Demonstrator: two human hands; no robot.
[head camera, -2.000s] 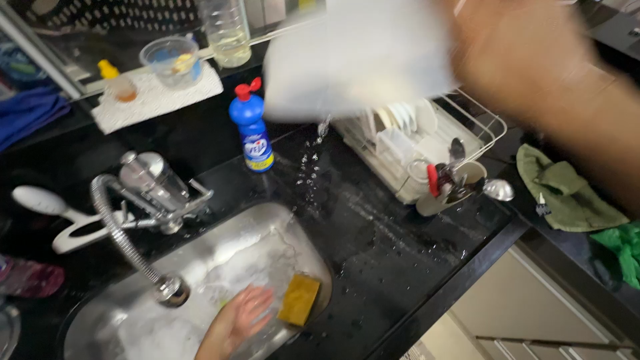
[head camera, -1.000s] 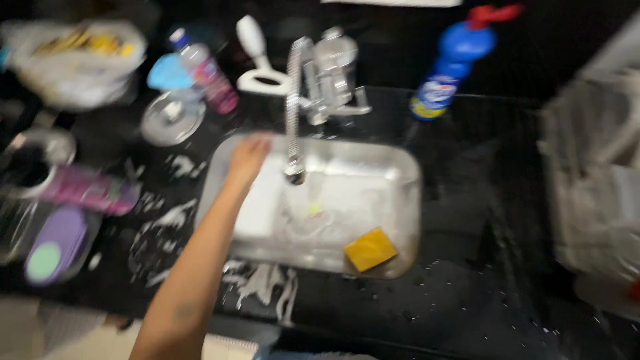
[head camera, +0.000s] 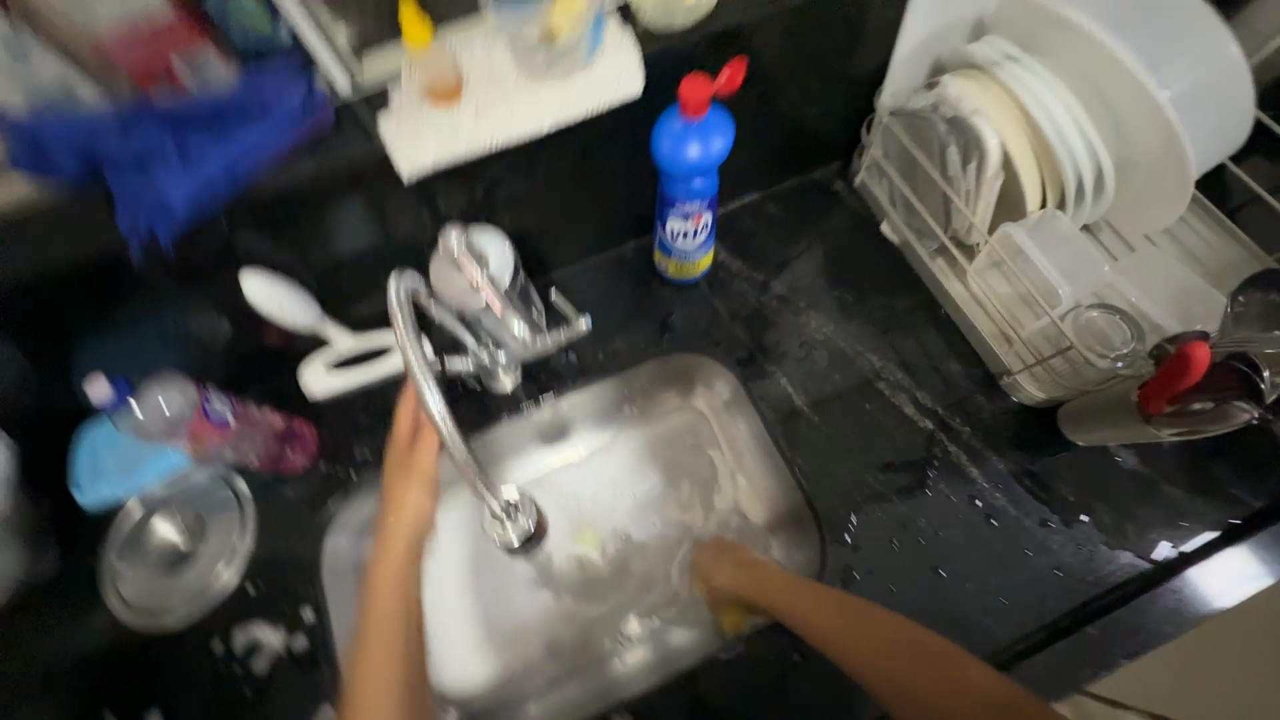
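Note:
My left hand (head camera: 410, 450) reaches up beside the flexible metal faucet (head camera: 425, 370), over the left part of the stainless steel sink (head camera: 700, 390); its fingertips are partly hidden by the faucet hose, and what it touches cannot be made out. Low on the sink's right side is my right hand (head camera: 728, 572), blurred, at the yellow sponge (head camera: 733, 618), which shows just under it. Whether its fingers close on the sponge is unclear. A white surface (head camera: 450, 600), perhaps a board or tray, lies in the sink's left part.
Behind the sink stands a blue bottle with a red cap (head camera: 688, 180). The dish rack (head camera: 950, 300) at right holds plates and containers. At left lie a glass lid (head camera: 178, 548), a pink bottle (head camera: 250, 430) and a white utensil (head camera: 350, 365). Water drops spot the counter.
My right hand, out of view one second ago, is now low in the sink at the sponge. The white container it held up two seconds ago appears in the rack. The view has swung back right.

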